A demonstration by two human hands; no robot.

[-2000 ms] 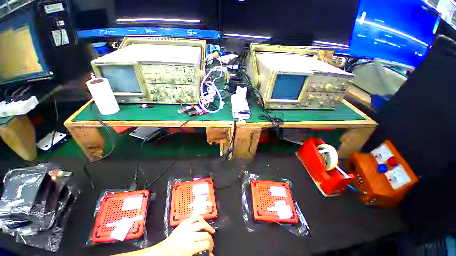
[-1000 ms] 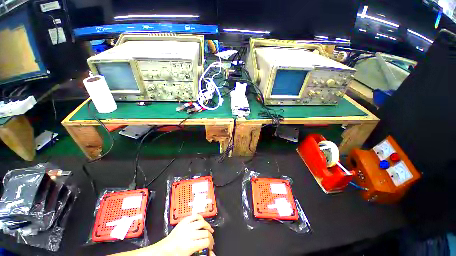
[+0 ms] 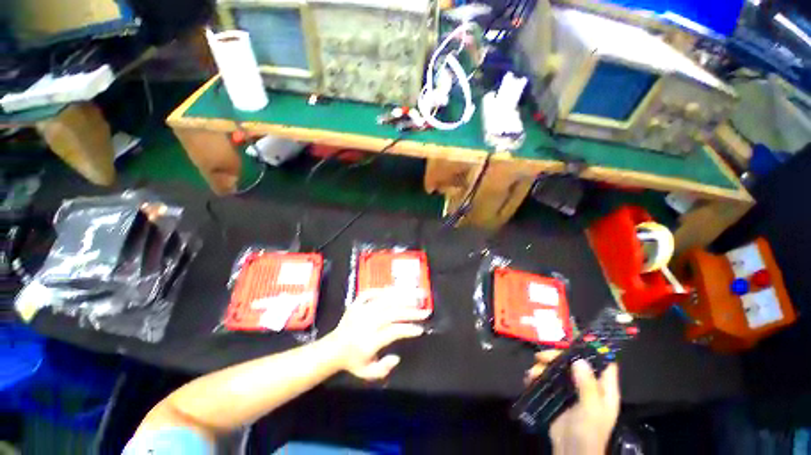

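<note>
Three red perforated set-top boxes with white labels lie in a row on clear plastic bags: the left box [image 3: 274, 291], the middle box [image 3: 391, 274] and the right box [image 3: 530, 305]. My left hand [image 3: 381, 331] is over the near edge of the middle box, fingers apart and holding nothing. My right hand [image 3: 587, 404] holds a black remote control [image 3: 569, 371] with its buttons up, in front of the right box. The remote's far end is close to the right box's near corner.
Bagged black units [image 3: 107, 258] are stacked at left. A red tape dispenser [image 3: 631, 262] and an orange test box [image 3: 738, 293] stand at right. Behind, a raised green-topped shelf [image 3: 342, 115] holds two oscilloscopes [image 3: 369, 53], a white roll [image 3: 238, 71] and a white cable coil [image 3: 447, 89].
The view has tilted down and shifted. My right hand has come into view with the remote control. My left hand has opened on the middle box, and its forearm now shows.
</note>
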